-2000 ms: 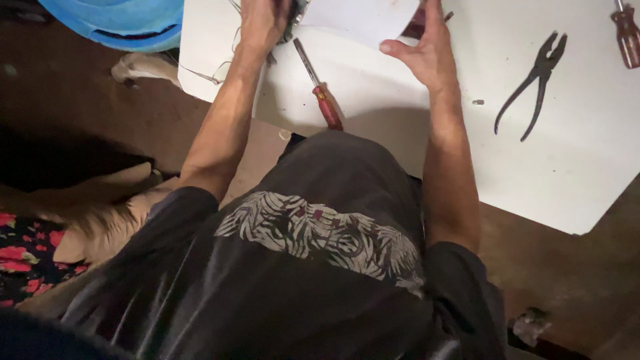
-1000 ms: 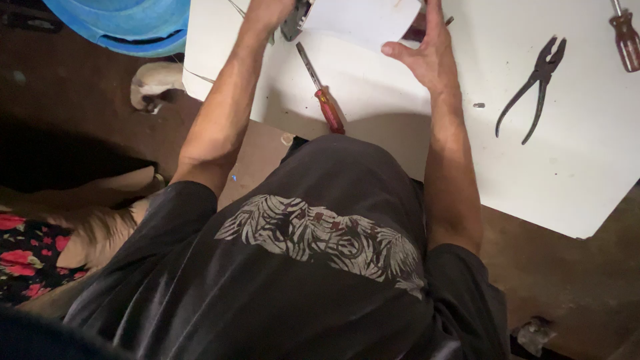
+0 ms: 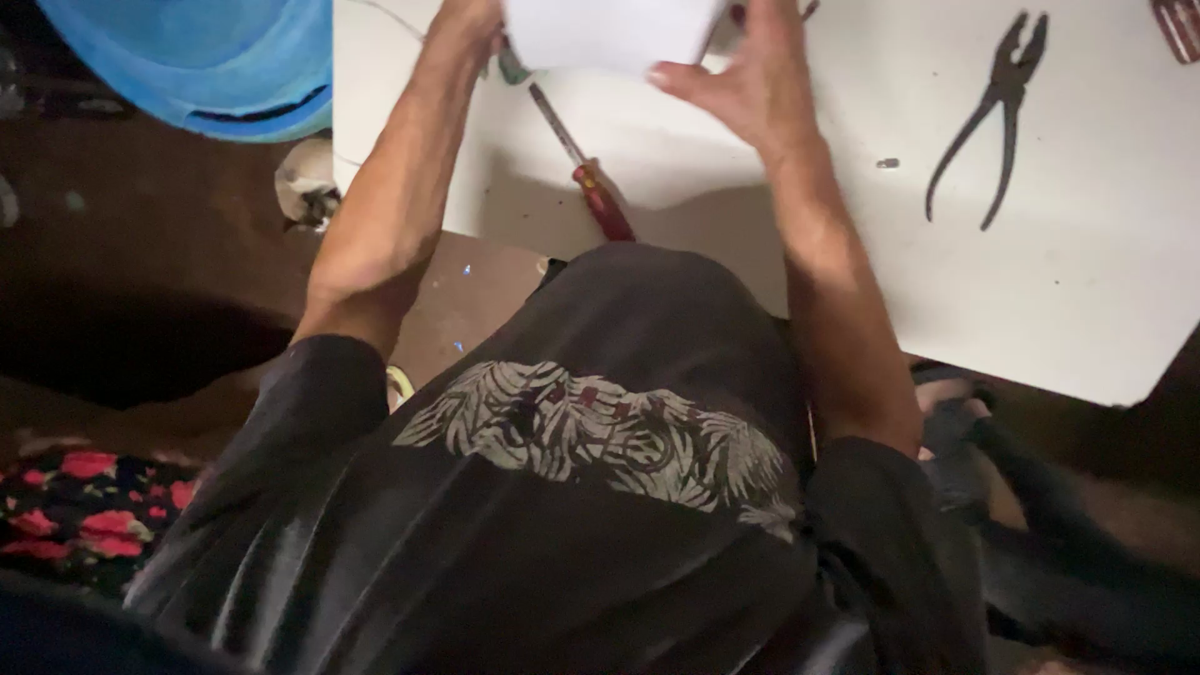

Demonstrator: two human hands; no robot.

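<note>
A white panel or casing (image 3: 609,33) lies between my hands at the top edge, partly cut off. My left hand (image 3: 473,23) is at its left side, mostly out of frame, beside a small dark green part (image 3: 512,66). My right hand (image 3: 750,80) is at its right side, thumb stretched toward the lower corner and fingers hidden behind or cut off. A screwdriver with a red handle (image 3: 603,202) lies below the white piece, its shaft toward the upper left. Dark pliers (image 3: 1008,94) lie with jaws and handles apart, right of my right arm.
The white table (image 3: 994,300) has its near edge by my torso. A small metal piece (image 3: 887,164) and another red-brown handle (image 3: 1177,28) lie on it. Left are a blue basin (image 3: 216,56) and an animal (image 3: 307,183). A person's floral clothing (image 3: 89,506) shows lower left.
Another person's legs now show under the table's right side, where the earlier frames show none. The white piece stays between my hands; the screwdriver and pliers have not moved on the table.
</note>
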